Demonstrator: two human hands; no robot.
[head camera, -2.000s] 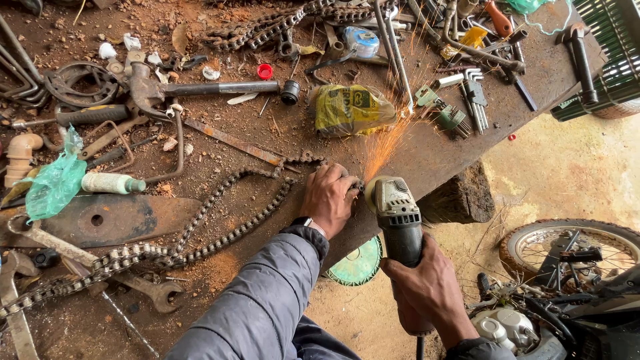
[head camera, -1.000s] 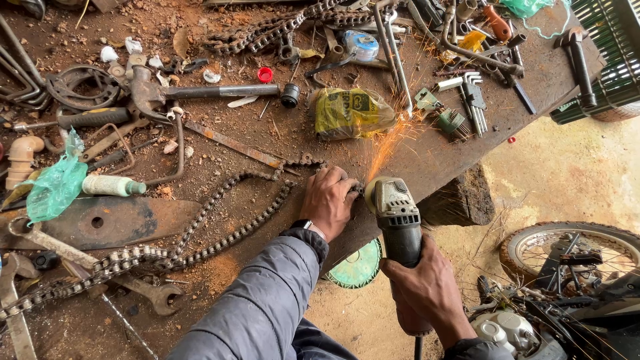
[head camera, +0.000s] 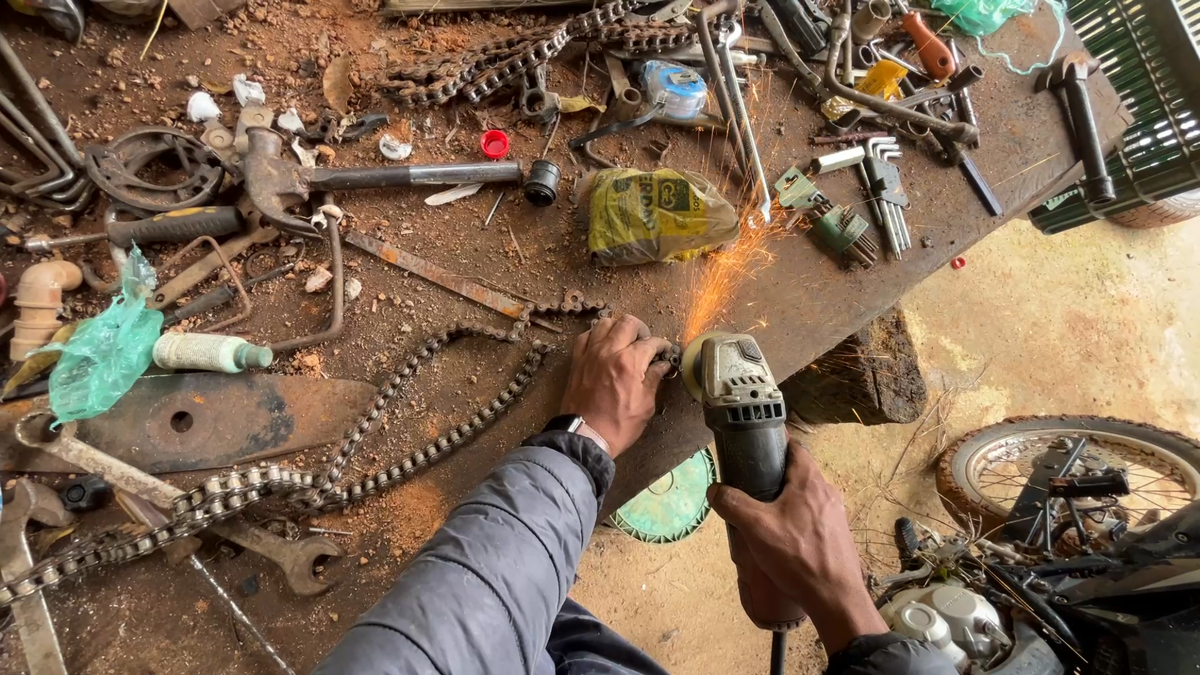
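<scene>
My left hand (head camera: 614, 380) presses a roller chain (head camera: 441, 445) near the bench edge, its end gripped between thumb and fingers. My right hand (head camera: 797, 539) is wrapped around the body of an angle grinder (head camera: 745, 412). The grinder's disc (head camera: 694, 366) meets the chain end just right of my left fingertips, and orange sparks (head camera: 717, 295) spray up and away over the bench. The exact contact point is partly hidden by the grinder head and my fingers. From my left hand the chain loops back leftward across the dirty bench.
Beyond the sparks lie a yellow plastic bag (head camera: 656, 216), hex keys (head camera: 886, 197) and a tape measure (head camera: 675, 89). A hammer (head camera: 375, 178), a flat metal bar (head camera: 187, 422) and an open-end wrench (head camera: 281, 553) are at left. A motorcycle (head camera: 966, 609) stands below the bench at right.
</scene>
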